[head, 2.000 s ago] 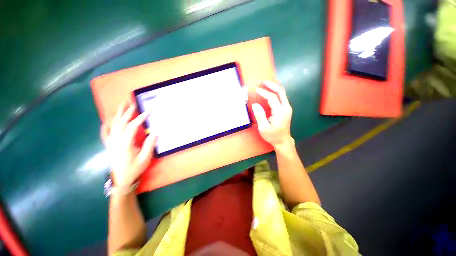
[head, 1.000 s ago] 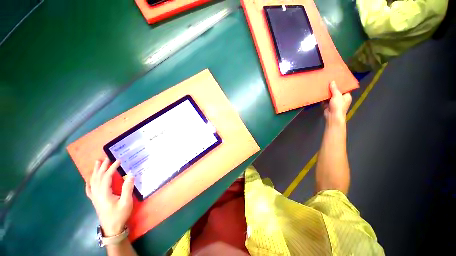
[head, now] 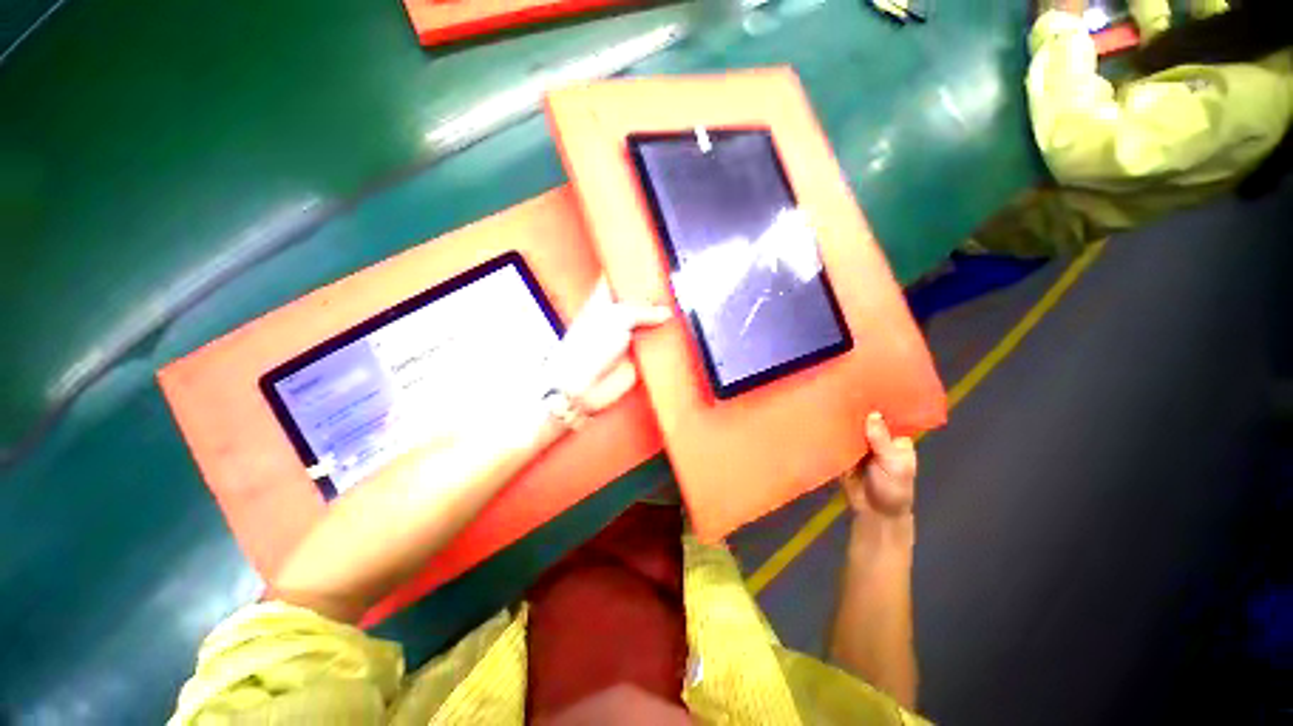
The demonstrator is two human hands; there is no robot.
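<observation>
A dark, glossy tablet [head: 745, 263] lies on an orange-red foam pad [head: 787, 447]. My right hand [head: 886, 471] grips this pad at its lower right edge, thumb on top. My left hand [head: 607, 345] is at the pad's left edge; its fingers touch the edge, and its grip is partly hidden. A second tablet [head: 426, 369] with a lit white page lies on another foam pad [head: 227, 397] to the left, partly covered by my left forearm. The right pad overlaps the left pad's right side.
The pads are on a shiny green bench mat [head: 340, 255]. Another orange-red pad [head: 496, 17] shows at the top edge. A person in yellow [head: 1134, 128] is at the upper right. A small yellow-and-black item [head: 898, 10] lies at the top. A yellow line [head: 1014, 333] crosses the grey floor.
The right pad with the dark tablet has moved left and nearer me, onto the left pad's side. My left hand has left the lit tablet's left edge and reached across to the right pad.
</observation>
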